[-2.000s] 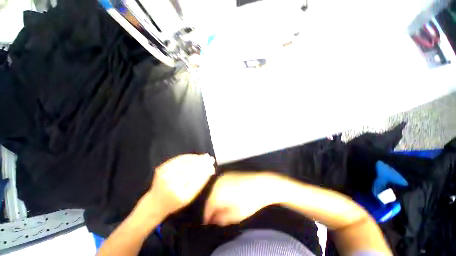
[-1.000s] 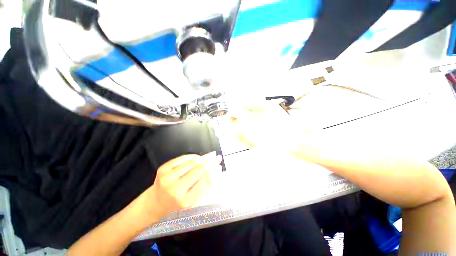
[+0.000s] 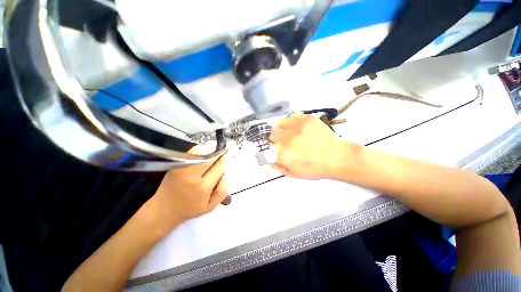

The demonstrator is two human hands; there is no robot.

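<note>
The white sewing machine head (image 3: 188,74) with its blue stripe fills the upper left, with a curved chrome guard (image 3: 43,102) in front. The small shiny presser foot area (image 3: 243,132) lies between my hands. My left hand (image 3: 197,185) is left of it, its fingertips partly behind the chrome guard; what they hold is hidden. My right hand (image 3: 305,147) lies on the white bed just right of the metal parts, fingers bent, its grip unclear. Black fabric (image 3: 74,211) lies dark at the left, beside my left forearm.
A ruler strip (image 3: 320,231) runs along the table's near edge. A black clip-like tool (image 3: 323,112) and a tan cord (image 3: 394,97) lie behind my right hand. Red handles (image 3: 513,77) show at far right. Blue plastic (image 3: 437,251) and dark cloth are below the table edge.
The view has shifted closer to the machine head. My left hand has moved up to the needle area, and the black fabric edge seen beside its fingertips no longer shows there.
</note>
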